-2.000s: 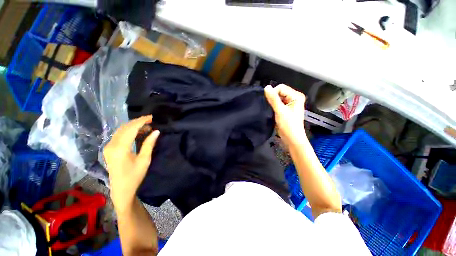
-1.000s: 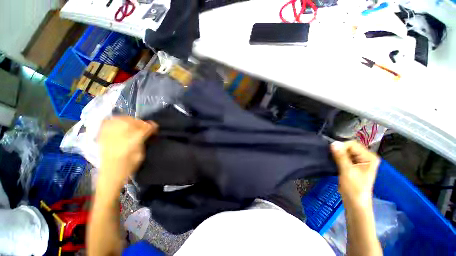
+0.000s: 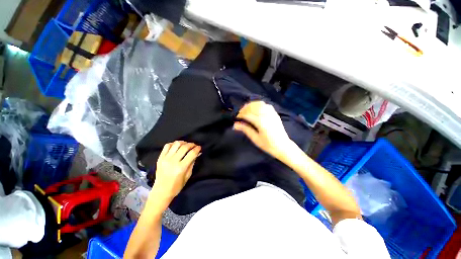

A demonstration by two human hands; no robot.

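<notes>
A black to navy garment (image 3: 194, 103) lies spread over the lap in the middle of the view. A thin pale line runs along an edge near its top. My left hand (image 3: 177, 164) rests on the garment's lower left part, fingers curled; whether it pinches cloth is hidden. My right hand (image 3: 260, 126) lies on the garment's right part, fingers bent over the cloth; its fingertips' hold cannot be made out. No tool shows in either hand.
A white table (image 3: 323, 48) at upper right bears orange-handled snips (image 3: 403, 41). A clear plastic bag (image 3: 119, 96) lies left of the garment. A blue crate (image 3: 404, 202) stands right, a red stool (image 3: 88, 200) left. A white sleeve shows at lower left.
The garment was stretched between both hands a second ago and now lies lower and spread out. My right hand has moved left and inward; my left hand has moved right and down.
</notes>
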